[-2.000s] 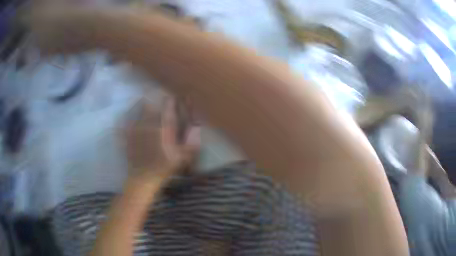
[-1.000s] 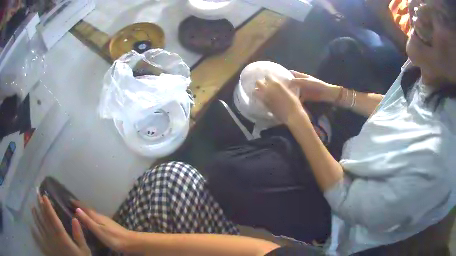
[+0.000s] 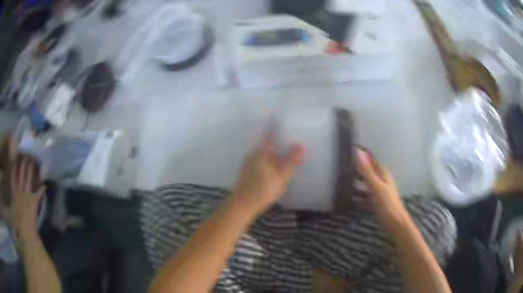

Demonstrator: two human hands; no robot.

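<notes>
A white housing stands on its side at the table edge above my lap, blurred. A dark brown disc lies flat against its right side. My left hand is on the left part of the white housing, with the thumb over its face. My right hand is at the outer right face of the brown disc, with its fingers partly hidden behind it. The unit is held between both hands.
A printed carton lies ahead. A white round part and another brown disc are at left. An open small carton is near a person's hand. A plastic-wrapped housing and yellow-brown disc are at right.
The view has swung from the right back to the table in front. My hands, earlier at the lower left around a dark disc, now show centrally with a white housing between them beside the disc.
</notes>
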